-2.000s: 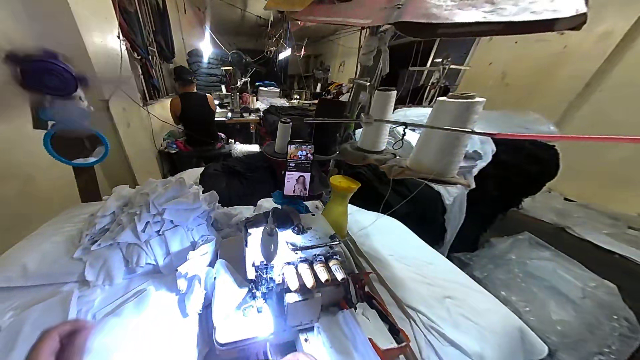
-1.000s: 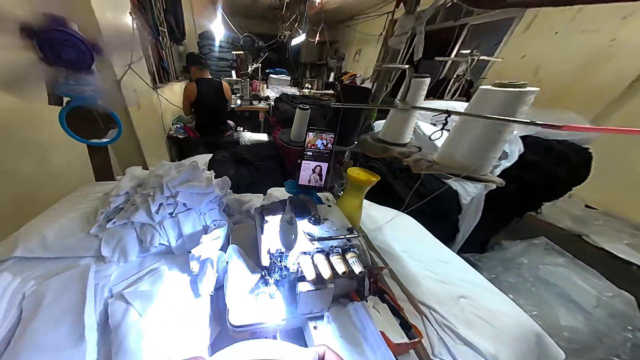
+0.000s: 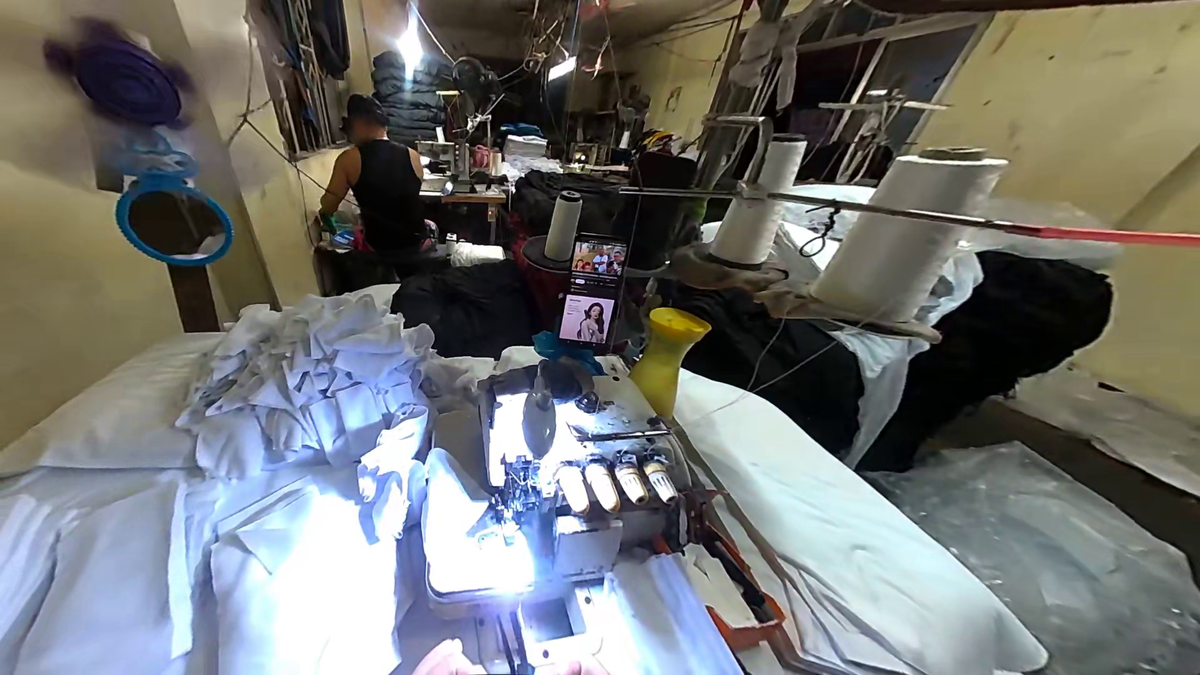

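Observation:
At the bottom edge, just in front of an overlock sewing machine (image 3: 586, 441), are my left hand (image 3: 445, 659) and my right hand (image 3: 574, 667). Only fingers show, washed out by the machine's lamp; whether they grip anything cannot be made out. White fabric (image 3: 459, 525) lies on the machine's lit plate by the needle area. Stacked white fabric pieces (image 3: 300, 581) spread left of the machine, with a heap of small white pieces (image 3: 319, 375) behind them. More white cloth (image 3: 661, 609) lies right of my right hand, beside an orange tray (image 3: 750, 633).
Large white thread cones (image 3: 909, 234) stand behind right, under a metal rod (image 3: 872, 214). A phone (image 3: 592, 291) and a yellow vase-shaped container (image 3: 667, 361) stand behind the machine. Long white fabric (image 3: 825, 506) runs along the right. A person (image 3: 384, 187) sits at the back left.
My left hand, over the white fabric at the lower left two seconds ago, is now at the bottom centre. A pale cloth edge at the bottom centre one second ago no longer shows there.

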